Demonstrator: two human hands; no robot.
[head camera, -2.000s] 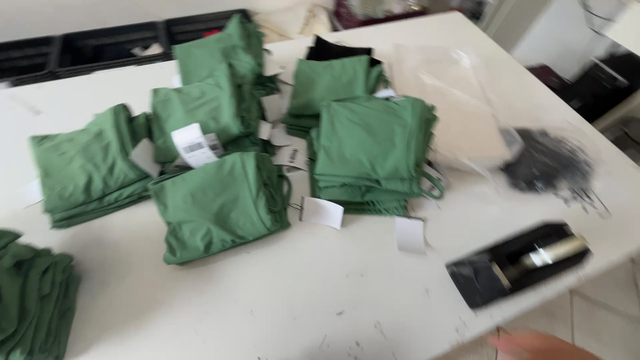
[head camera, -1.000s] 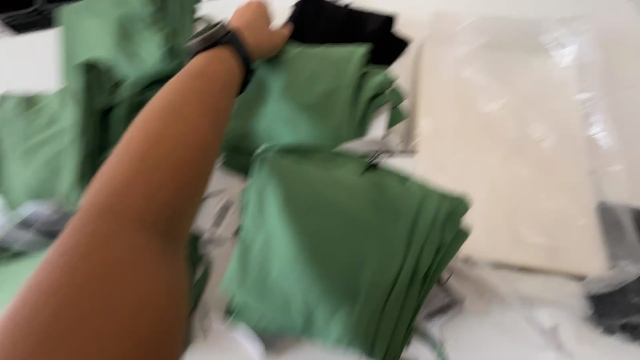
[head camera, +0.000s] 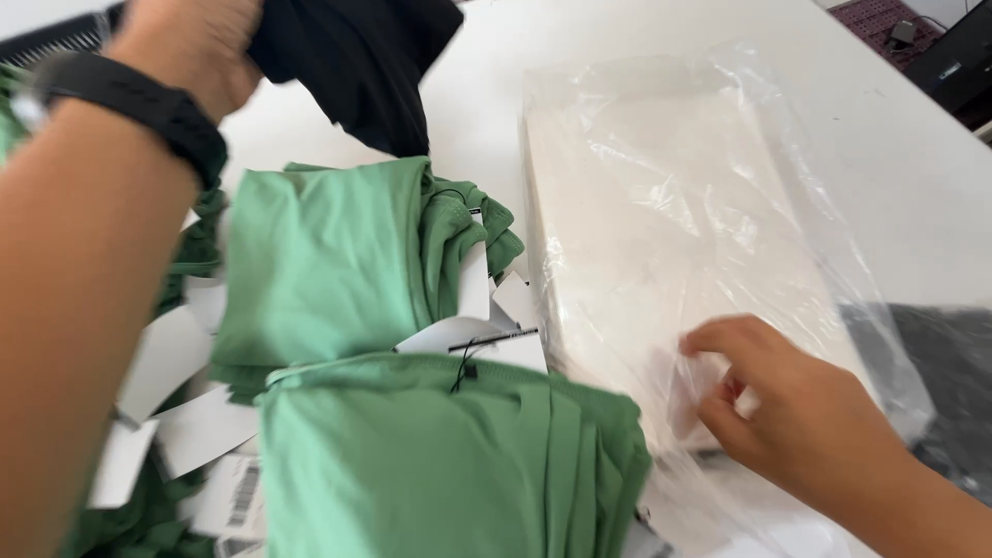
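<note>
At the upper left, my left hand (head camera: 198, 46), with a black band on the wrist, grips a black folded garment (head camera: 360, 66) raised over the table. My right hand (head camera: 783, 403) is at the lower right over a clear plastic bag (head camera: 666, 225) of cream flat sheets; its fingers are curled at the bag's near end, and whether they pinch the film cannot be told. Folded green garments (head camera: 333, 263) with white hang tags (head camera: 205, 426) lie below the black one. A nearer green stack (head camera: 449, 465) overlaps them at the bottom centre.
A black plastic basket (head camera: 58, 39) stands at the upper left edge of the white table (head camera: 876, 163). Dark grey crumpled material (head camera: 945, 372) lies at the right. Dark equipment (head camera: 949, 70) is beyond the table at the upper right.
The black garment lay behind the green stacks and is now lifted in my left hand. My right hand has come into view over the plastic bag. The view has moved much closer.
</note>
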